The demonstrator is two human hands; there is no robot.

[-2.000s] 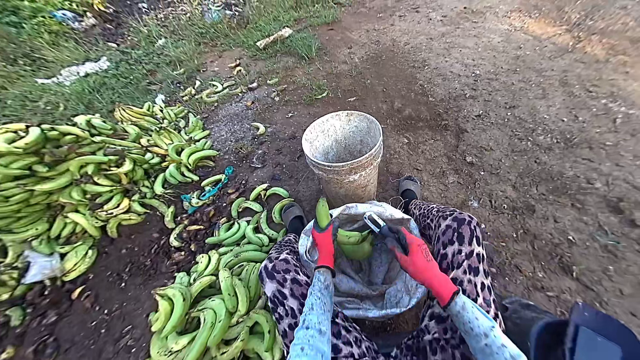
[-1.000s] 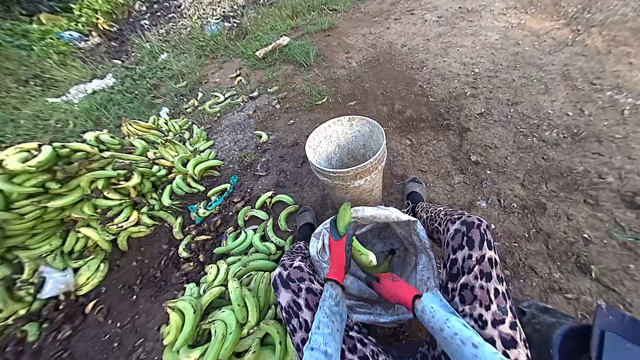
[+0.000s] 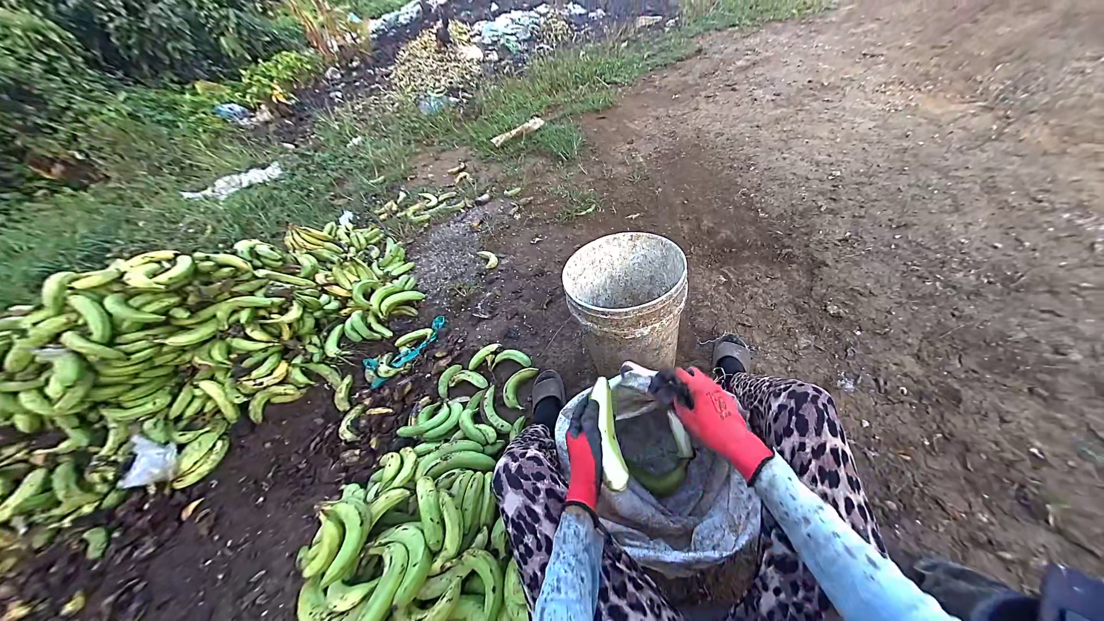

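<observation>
My left hand (image 3: 585, 453), in a red and black glove, grips a plantain (image 3: 609, 435) whose pale flesh shows along one side. To its right, my right hand (image 3: 709, 414), gloved alike, is raised over the far rim of a sack-lined container (image 3: 690, 530) between my knees. A strip of peel hangs beneath the fingers of that hand; the fingertips are blurred, and whether they hold a tool cannot be told. Inside the sack lies a green piece (image 3: 660, 477), perhaps peel or a plantain.
A dirty white bucket (image 3: 625, 332) stands just beyond the sack. Green plantains (image 3: 414, 543) are heaped beside my left leg, with a larger pile (image 3: 172, 336) farther left. Teal netting (image 3: 405, 354) and a plastic bag (image 3: 149, 461) lie by it. A dark object (image 3: 1069, 595) is at the lower right.
The plantain in my left hand was green-skinned a second ago and now shows pale flesh. My right hand has risen from low in the sack toward its far rim.
</observation>
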